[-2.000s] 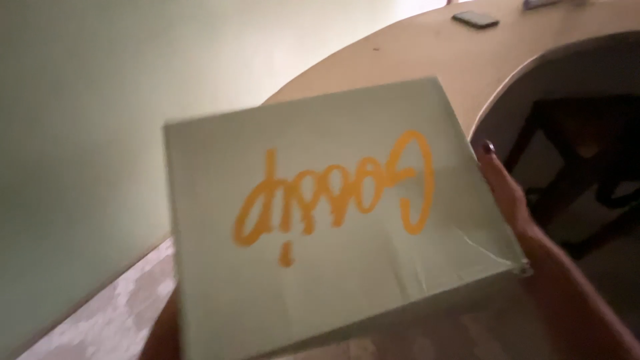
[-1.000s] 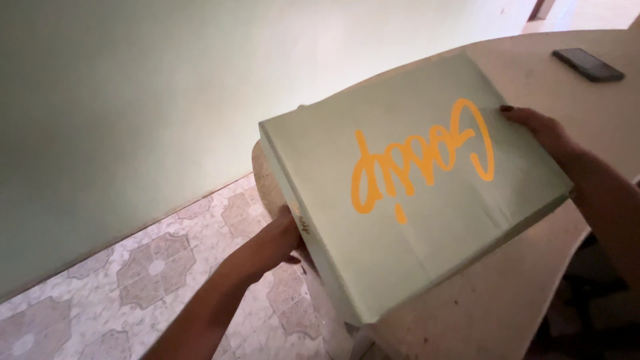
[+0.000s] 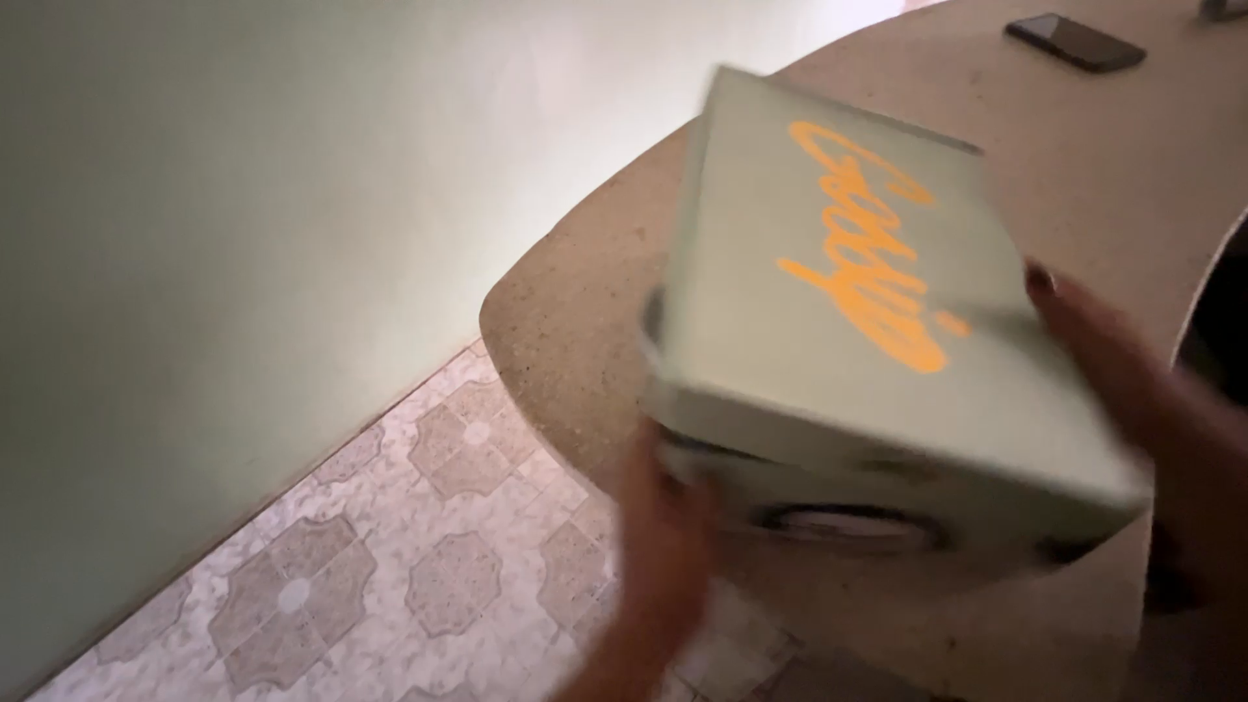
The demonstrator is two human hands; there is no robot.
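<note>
A pale green cardboard box with orange lettering on its lid is held tilted over the table, between both hands. Its near side shows an oval opening or mark; blur hides which. My left hand grips the near left corner, its fingers partly hidden against the side. On the right edge of the lid rests the thumb or a finger of my right hand, a dark nail showing; the other fingers are out of sight. Whether the box touches the table cannot be told.
A curved, speckled tabletop lies under and behind the box. Near its far side is a dark mobile phone, with part of another object at the upper right corner. A pale green wall and a patterned tile floor are at left.
The box has turned between my hands: its lettering was upside down and now slants down to the right. Its near side with the oval has come into view. Both hands remain on it.
</note>
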